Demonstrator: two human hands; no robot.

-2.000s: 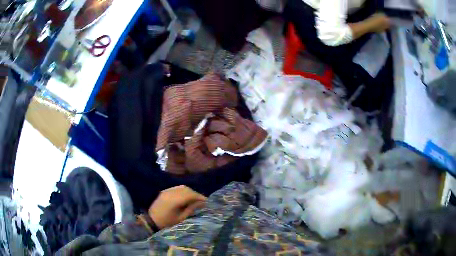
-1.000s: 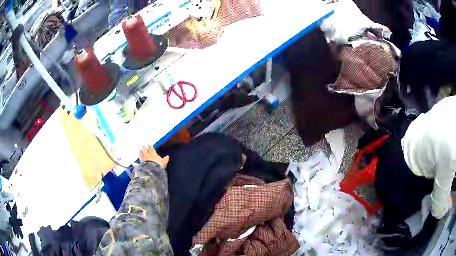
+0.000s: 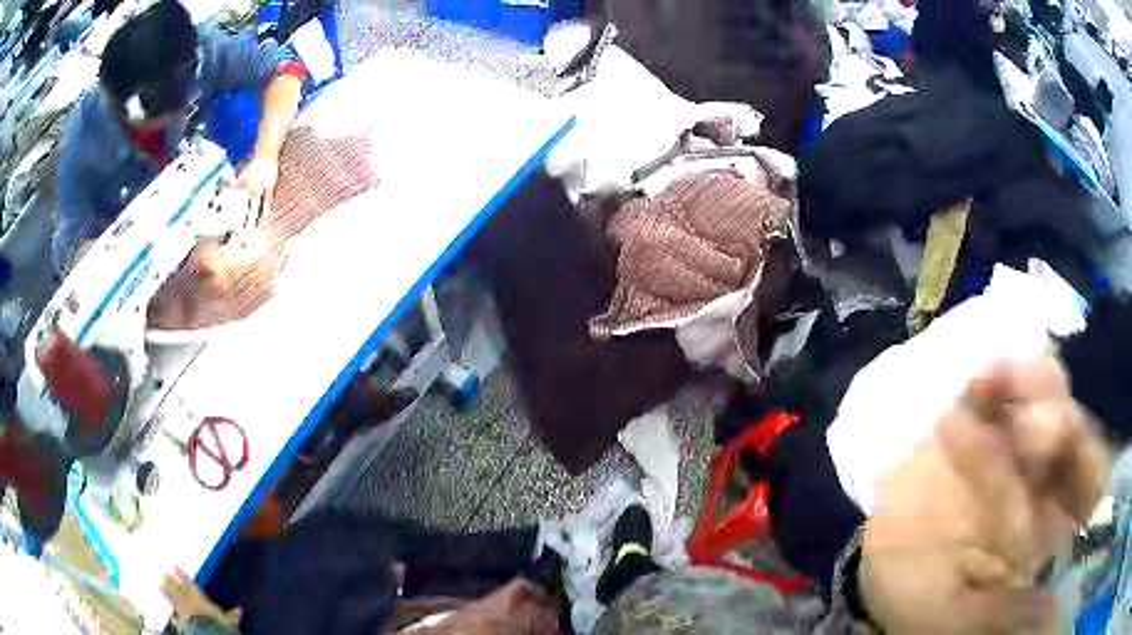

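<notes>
My left hand point(image 3: 201, 605) is small at the bottom left, on the blue-edged white table point(image 3: 410, 236), partly cut off by the frame's edge; it looks open. A large, blurred hand, which looks like my right hand point(image 3: 993, 484), is close to the camera at the right; its fingers and anything in them cannot be made out. Brown checked cloth point(image 3: 497, 614) shows at the bottom edge, beside dark cloth point(image 3: 310, 577). Red-handled scissors point(image 3: 217, 452) lie on the table.
A person point(image 3: 155, 99) works brown checked cloth at a sewing machine across the table. Dark red thread cones point(image 3: 77, 372) stand at the left. A checked garment heap point(image 3: 695, 242), a red stool point(image 3: 745, 496) and a person in white point(image 3: 894, 409) are beyond.
The view has swung up and left. My left hand now shows lower and further left, still at the table edge. The large blurred hand has come into view at the right.
</notes>
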